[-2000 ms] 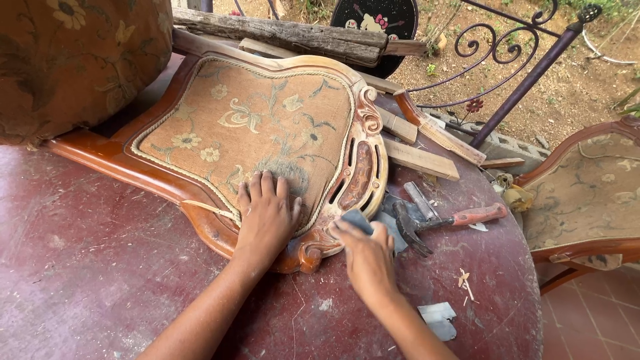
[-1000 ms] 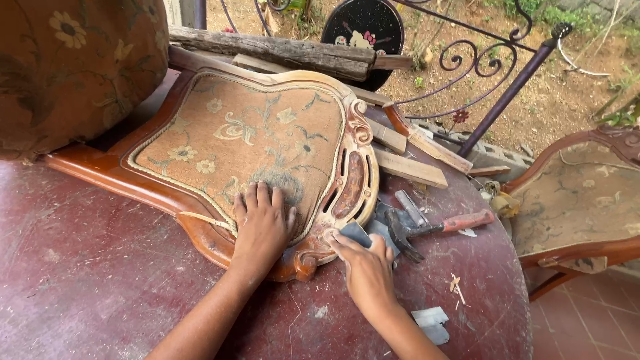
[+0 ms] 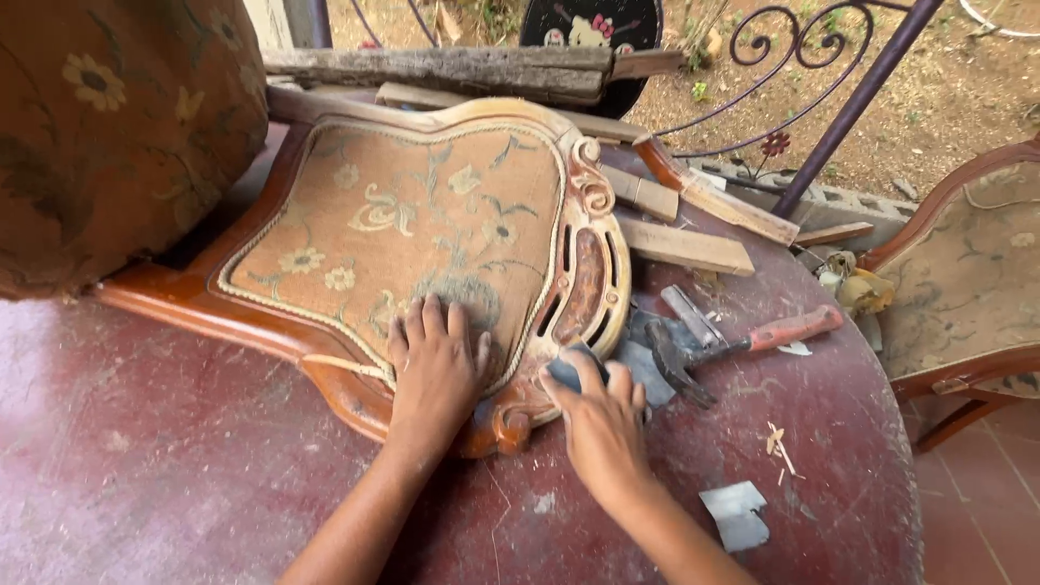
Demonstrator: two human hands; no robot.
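Note:
A chair with a carved wooden frame and an upholstered floral back lies on the red table. My left hand rests with spread fingers on the fabric, near its lower right edge. In my right hand is a folded piece of dark sandpaper, held against the carved top rail of the chair back. Part of that rail is bare, pale wood; the lower side rail is glossy brown. Just right of my right hand lie a hammer with a red handle and a grey sheet.
Wood offcuts and a weathered beam lie along the table's far side. A torn grey sheet and wood splinters are near the right edge. Beyond stand a purple metal railing and another upholstered chair.
My right hand has made only small shifts along the carved rail with the sandpaper in it. My left hand stays on the fabric.

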